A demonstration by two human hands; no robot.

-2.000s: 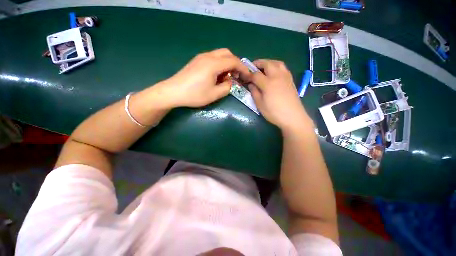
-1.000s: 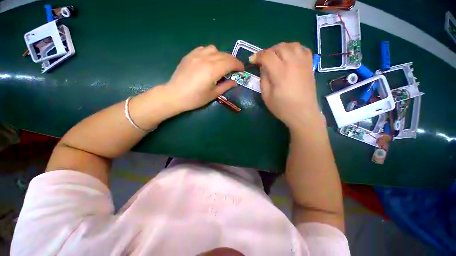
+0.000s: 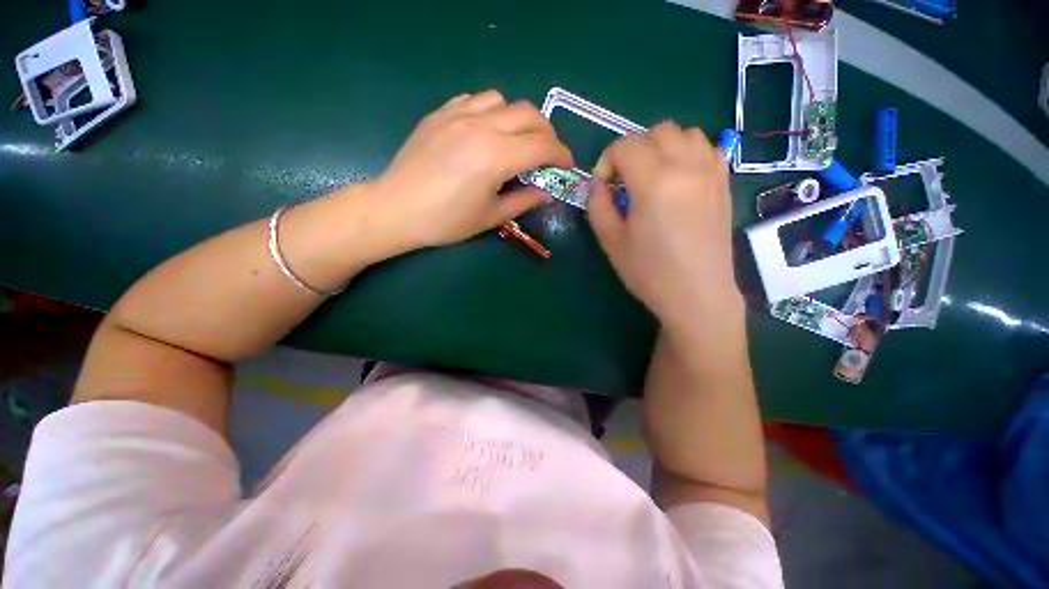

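A white housing frame point(image 3: 598, 112) lies on the green surface between my hands, its window facing up. A green circuit board point(image 3: 557, 181) sits at its near edge. My left hand point(image 3: 477, 173) grips the frame's left end beside the board. My right hand point(image 3: 673, 213) is at the frame's right end, its fingertips around a blue battery point(image 3: 621, 199), mostly hidden by the fingers. A copper-brown module point(image 3: 526, 239) lies just below my left fingertips, partly covered by them.
On the right, a white frame with a board point(image 3: 831, 92) lies above a pile of part-built units with a white cover point(image 3: 766, 267) on top. A loose blue battery point(image 3: 885, 140) is beside them. Another group of white frames point(image 3: 104, 81) lies far left. A pale curved strip point(image 3: 909, 86) runs along the far side.
The frame has turned from steeply tilted to lying flatter, and its window now shows. A blue battery has come into view at my right fingertips. The copper-brown module now shows below my left hand.
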